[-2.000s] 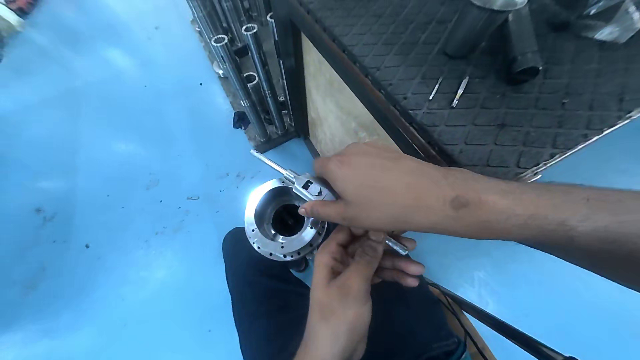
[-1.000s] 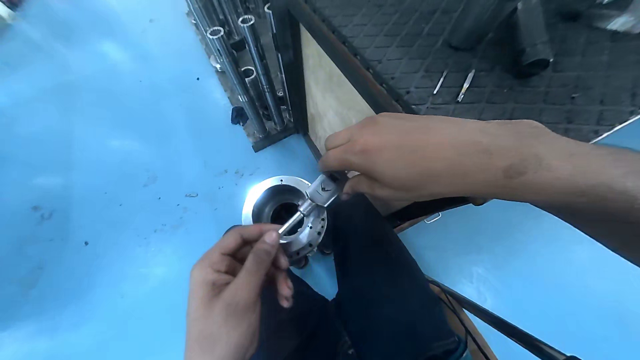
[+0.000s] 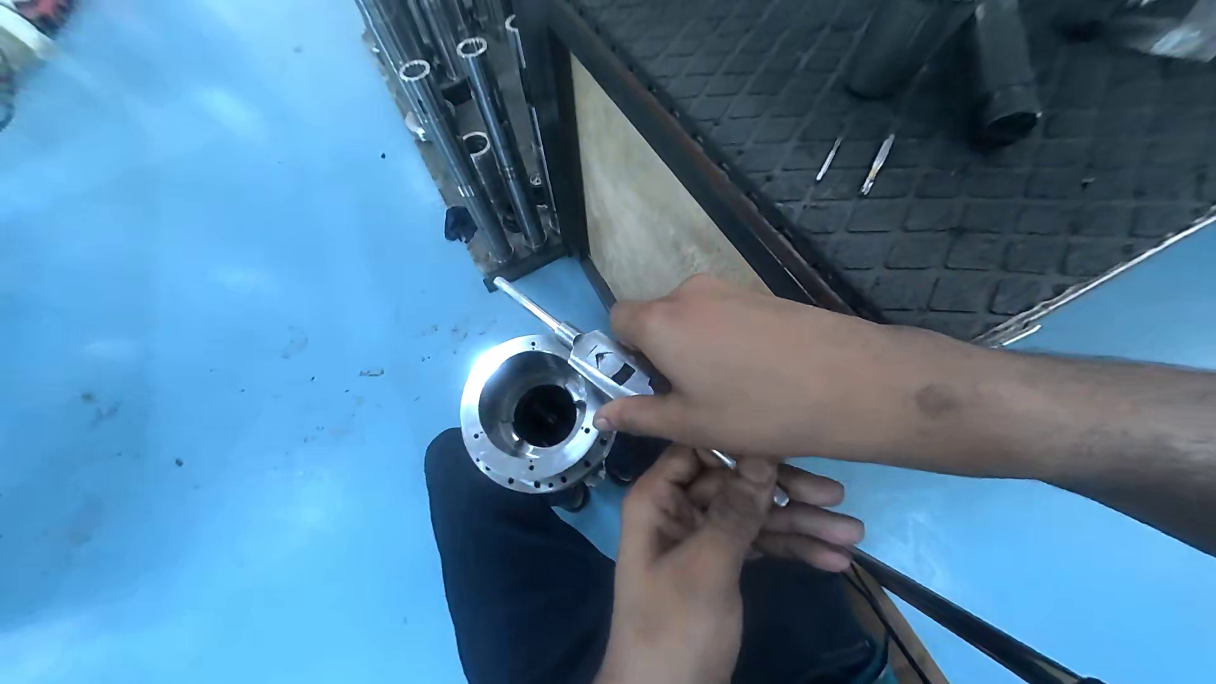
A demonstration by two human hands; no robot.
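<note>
My right hand (image 3: 703, 370) comes in from the right and is closed around the middle of a metal tap wrench (image 3: 594, 351). One handle of the wrench points up and left, over the rim of a round flanged metal part (image 3: 494, 446) with a dark bore and small holes around its face. My left hand (image 3: 698, 532), below the right, pinches the wrench's other handle near its end between thumb and fingers, with the other fingers spread. My right palm hides part of the wrench, and whether a tap is fitted cannot be told.
Metal tubes (image 3: 494, 142) stand in a rack beside a workbench with a black rubber mat (image 3: 931, 228). Two small slender tools (image 3: 877, 163) and dark cylinders (image 3: 1007, 85) lie on the mat. My leg (image 3: 513, 570) is beside the flanged part; a black bar (image 3: 959, 608) runs at the lower right.
My left hand has moved right, from above the flanged part to below my right hand. The wrench has turned; its handle pointed down and left a second ago and points up and left now.
</note>
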